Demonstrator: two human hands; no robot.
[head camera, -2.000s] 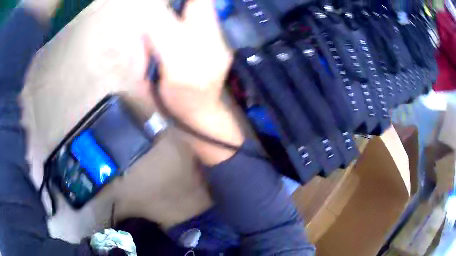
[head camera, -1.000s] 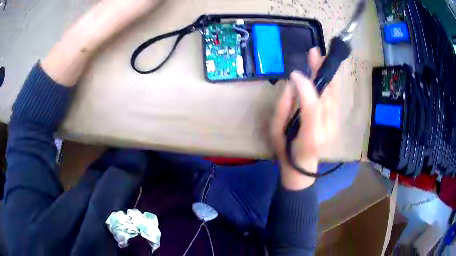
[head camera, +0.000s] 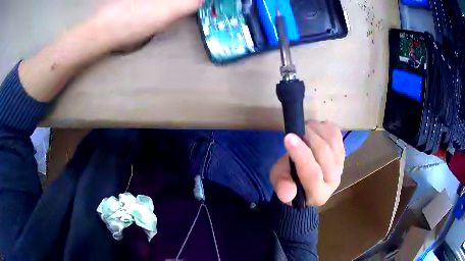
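Observation:
My right hand (head camera: 312, 165) holds the black handle of a soldering iron (head camera: 292, 107) in front of the bench edge. Its metal tip points up, over the blue battery (head camera: 268, 25) in the picture; whether it touches is not clear. The black device housing (head camera: 321, 20) lies at the top of the picture, its upper edge cut off, with a green circuit board (head camera: 228, 33) at its left end. My left hand (head camera: 173, 7) is blurred at the top edge beside the board; its fingers are cut off or hidden.
A dense row of black housings (head camera: 448, 76) stands at the right; the nearest shows a board and a blue battery (head camera: 407, 85). Dark specks lie on the tan bench surface (head camera: 153, 97). An open cardboard box (head camera: 357, 214) is below right.
My right hand has moved down towards me with the iron, which now points up. The housing is higher in the picture and slightly tilted. My left hand is now beside the board.

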